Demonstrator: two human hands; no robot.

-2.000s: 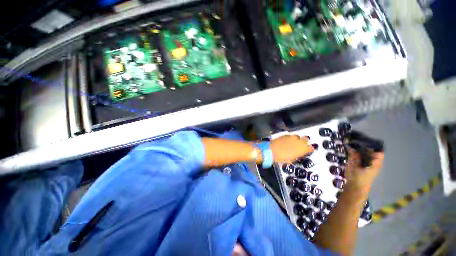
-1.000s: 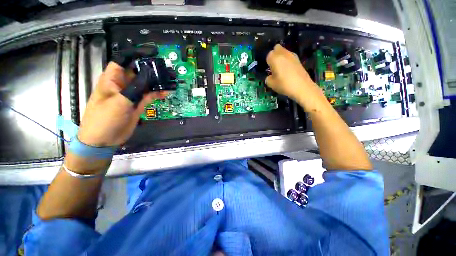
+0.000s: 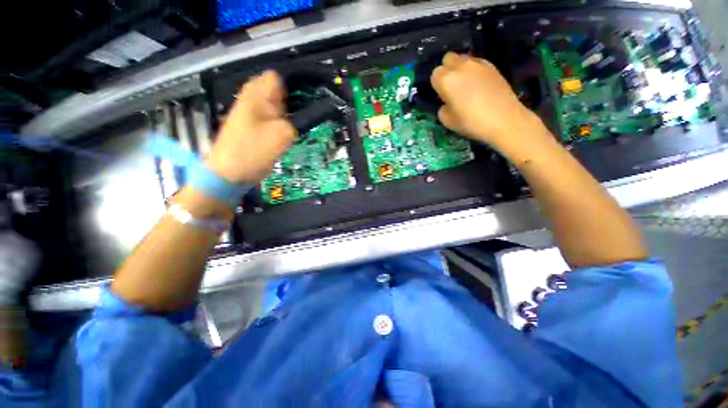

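Note:
Two green circuit boards lie side by side in a black carrier: the left board (image 3: 319,163) and the right board (image 3: 399,143), which has a yellow block (image 3: 379,124). My left hand (image 3: 251,131), bare and blurred, is over the left board's upper left, its fingers closed around dark parts that look like black capacitors (image 3: 318,115). My right hand (image 3: 479,96), bare, is over the right board's upper right corner, fingers bent together beside a dark shape. Its fingertips are partly hidden, so whether they grip a part is unclear.
Another carrier with populated boards (image 3: 631,92) is at right. A silver rail (image 3: 351,243) runs along the near side. A white tray (image 3: 519,267) with several black capacitors is low at right. A blue heap (image 3: 263,12) is beyond the far rail. Metal rollers (image 3: 180,135) are at left.
My hands have left the capacitor tray and are over the boards. Since the middle frame, my left hand has turned and moved up over the left board; my right hand stays at the right board's corner.

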